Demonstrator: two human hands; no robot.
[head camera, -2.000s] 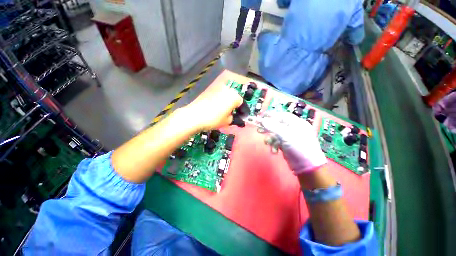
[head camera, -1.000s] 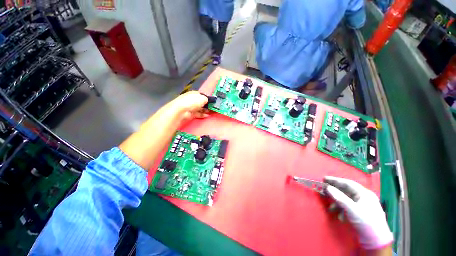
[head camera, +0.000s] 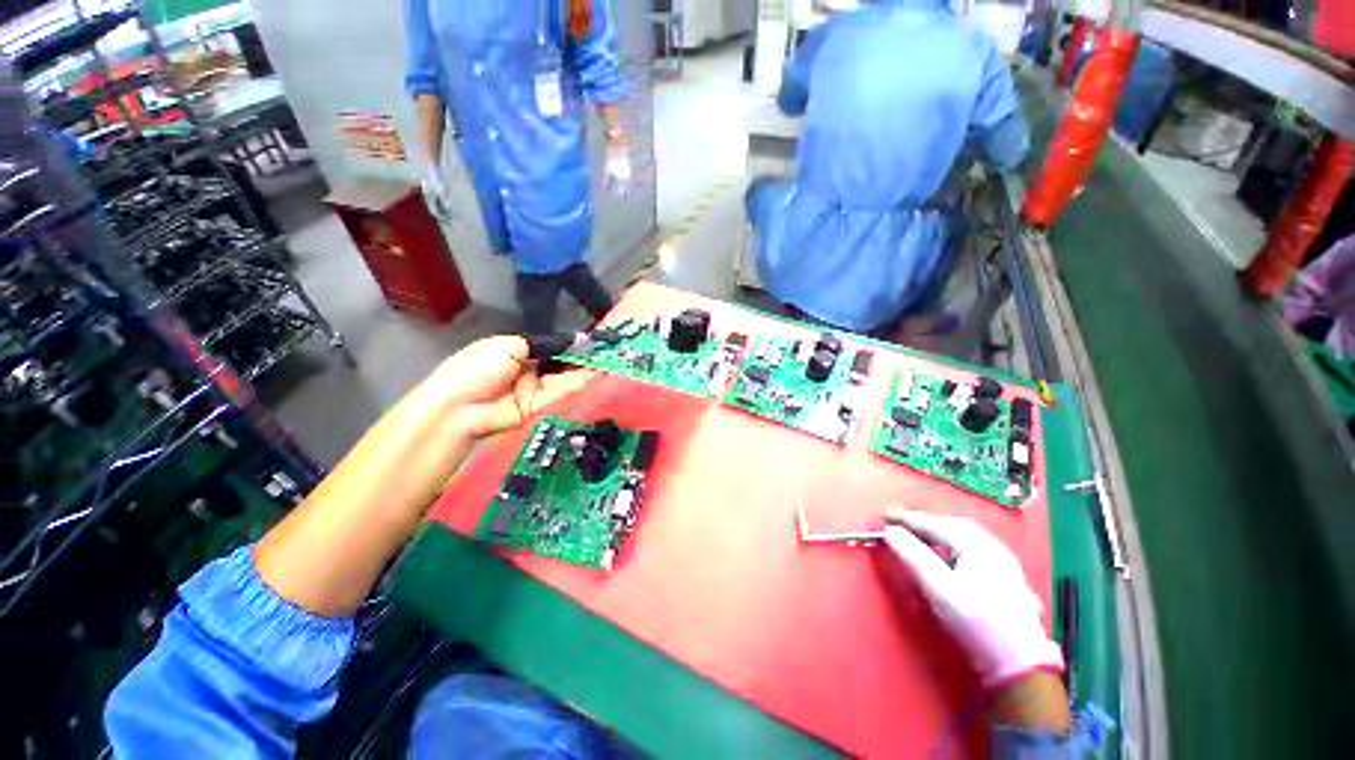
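Observation:
My bare left hand (head camera: 479, 392) is closed on a black-handled tool (head camera: 550, 346) at the left end of the back-left green circuit board (head camera: 650, 358). The tool's tip is too blurred to tell. My gloved right hand (head camera: 973, 591) pinches a slim silver-white piece (head camera: 844, 535) low over the red mat (head camera: 728, 579); its far end looks bent up. A second board (head camera: 800, 389) and a third board (head camera: 966, 434) lie to the right along the back. A fourth board (head camera: 568, 493) lies nearer me at the left. Black round cans stand on the boards.
A green conveyor (head camera: 1189, 490) with a metal rail runs along the right. Wire racks (head camera: 223, 267) with boards stand at the left. One person (head camera: 520, 141) stands beyond the bench by a red box (head camera: 398, 260); another in blue (head camera: 880, 178) sits with their back to me.
My hands have moved apart since the oldest frame. My left hand has shifted left with the black tool; my right hand holds the silver piece farther right and nearer me. The standing person shows more fully.

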